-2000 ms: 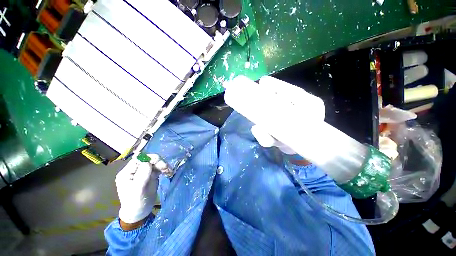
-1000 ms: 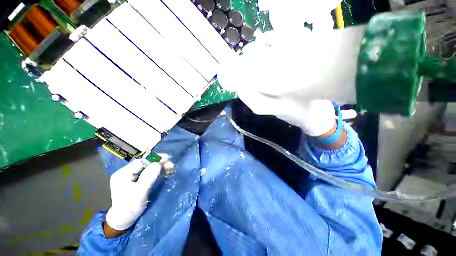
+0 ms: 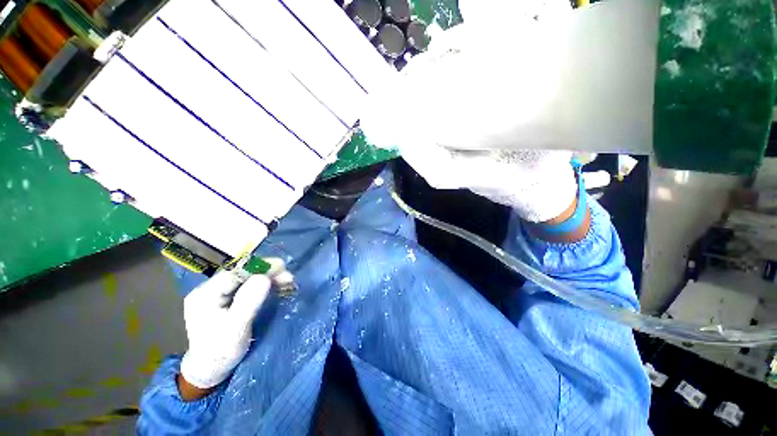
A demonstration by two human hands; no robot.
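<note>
The power circuit board, with white flat bars point(image 3: 221, 102) and dark gaps between them, lies tilted at the upper left and overhangs the bench edge. My right hand point(image 3: 511, 174), gloved, is closed around the glue cartridge point(image 3: 609, 81). Its green end cap point(image 3: 716, 81) points right. The cartridge's front end is at the board's right edge; its tip is lost in white glare. My left hand point(image 3: 223, 319), gloved, is at the board's lower corner, fingers pinched at a small green part point(image 3: 256, 265). What exactly the fingers hold is partly hidden.
Copper coils point(image 3: 34, 43) are at the upper left and black capacitors point(image 3: 392, 38) at the top. The green bench point(image 3: 77, 238) ends in front of my blue coat. A clear air hose point(image 3: 545, 285) runs right across my right sleeve. White labelled items point(image 3: 690, 392) lie lower right.
My right hand and the cartridge have moved up and left to the board's edge; the cartridge swung from slanting down-right to nearly level. The left hand stays at the corner. The view has shifted.
</note>
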